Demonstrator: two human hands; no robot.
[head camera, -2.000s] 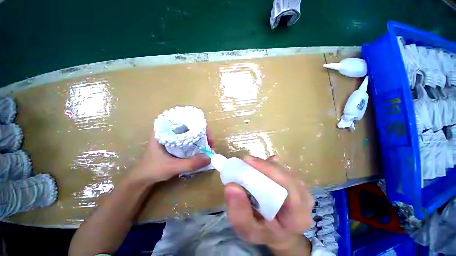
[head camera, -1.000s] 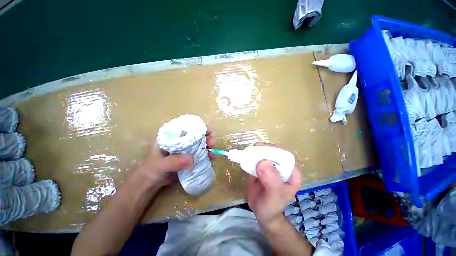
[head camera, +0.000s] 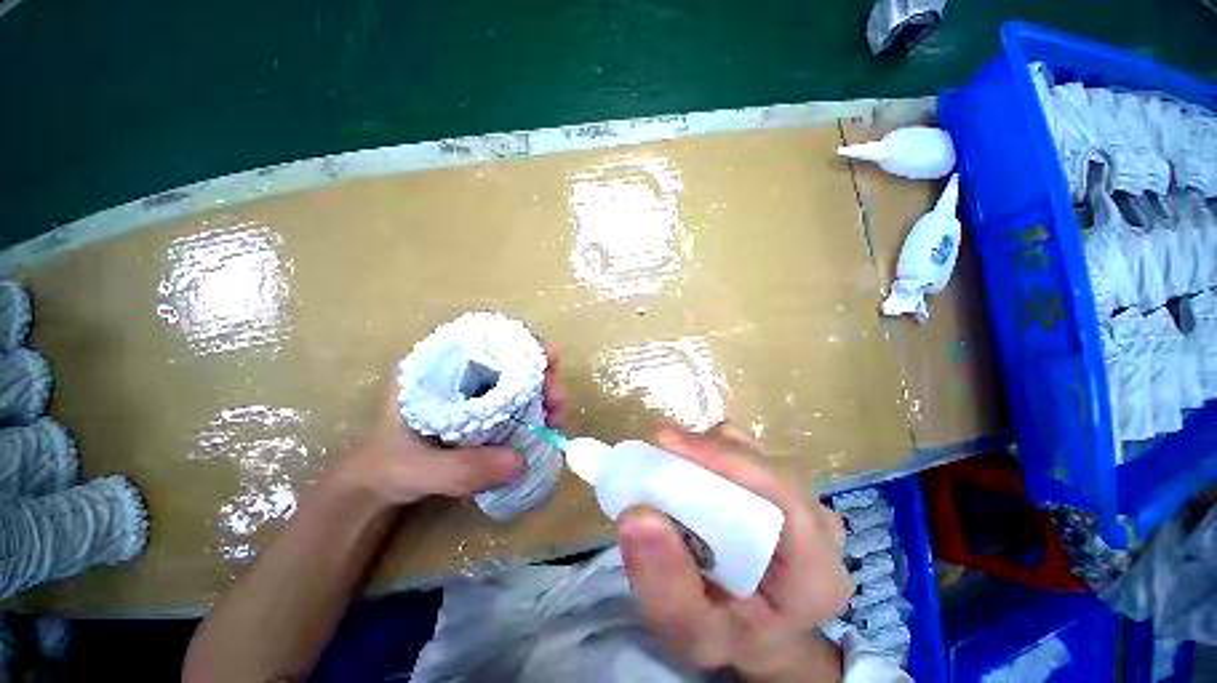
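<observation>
A grey-white gathered fabric piece (head camera: 523, 470) is held over the tan board (head camera: 441, 240), its thick scalloped rim and hollow end facing up toward me. My left hand (head camera: 434, 460) grips it around the side, thumb in front and fingertips showing at its right. My right hand (head camera: 734, 547) holds a white glue bottle (head camera: 687, 507) tilted, nozzle pointing up and left. The teal-green nozzle tip (head camera: 547, 436) is at the piece's right side just below the rim; whether it touches is hard to tell.
Stacked fabric pieces (head camera: 67, 534) lie at the left. A plain white bottle (head camera: 916, 154) and a printed one (head camera: 925, 254) lie at right beside a large blue crate (head camera: 1034, 307) of pieces. A lower blue crate (head camera: 921, 574) and red crate (head camera: 981, 527) sit below. A green belt (head camera: 400, 80) carries one piece.
The bottle has gone from nearly level to tilted, its nozzle now higher, close below the rim. The fabric piece is turned more end-on to me. The belt's piece has moved right.
</observation>
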